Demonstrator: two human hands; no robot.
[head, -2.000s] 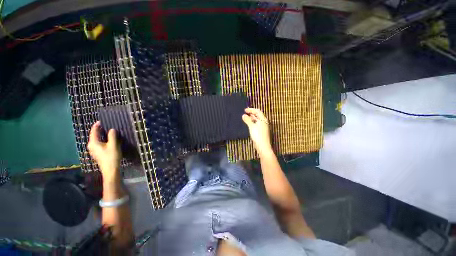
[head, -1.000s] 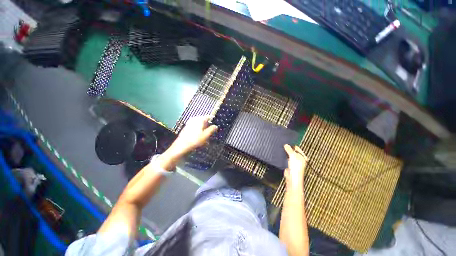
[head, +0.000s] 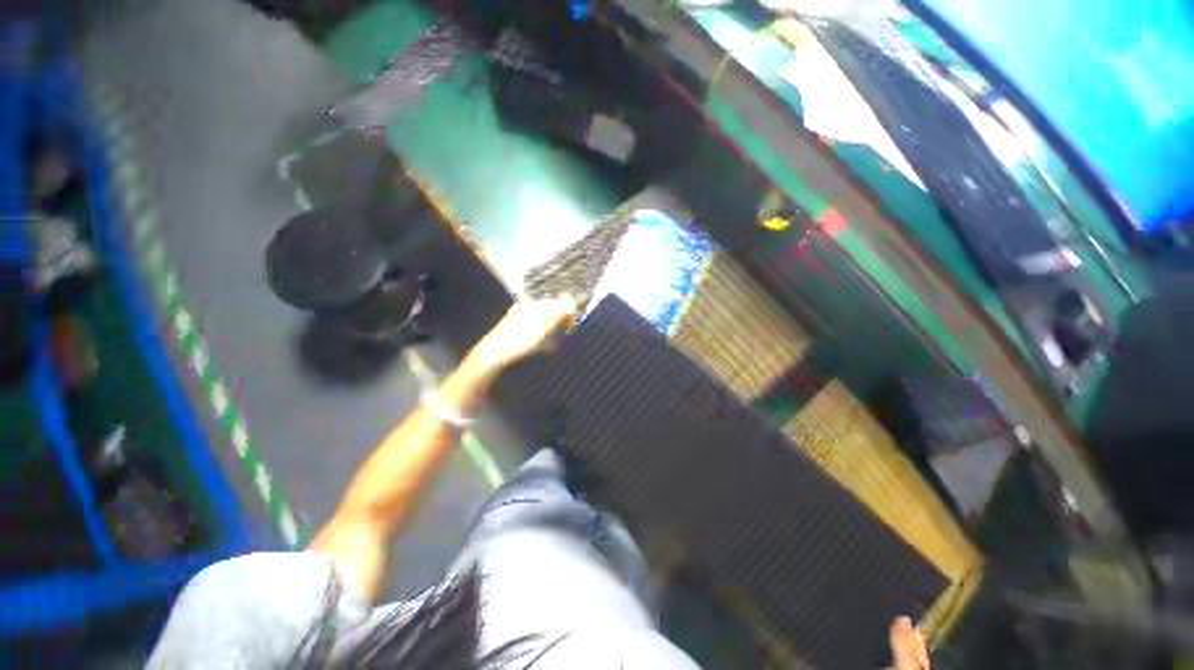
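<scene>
A long black ribbed rack stretches diagonally in front of me, over part of the bench and close to my body. My left hand grips its upper left end. My right hand is at its lower right end, small and partly cut off by the bottom edge, with fingers on the rack. A bright blue-white board lies flat on the rows just beyond the rack. Racked boards show as yellow-tan stripes beside it, and another yellow-tan block is partly covered by the black rack.
A round black stool stands at left beyond the bench edge. Blue-framed shelving is at far left. A raised shelf with a dark keyboard and a lit screen runs along the upper right. The picture is blurred.
The black rack has come up off the rows towards me and shows its full length. The board that stood tilted now lies flat. My left hand has moved onto the rack; the view has turned.
</scene>
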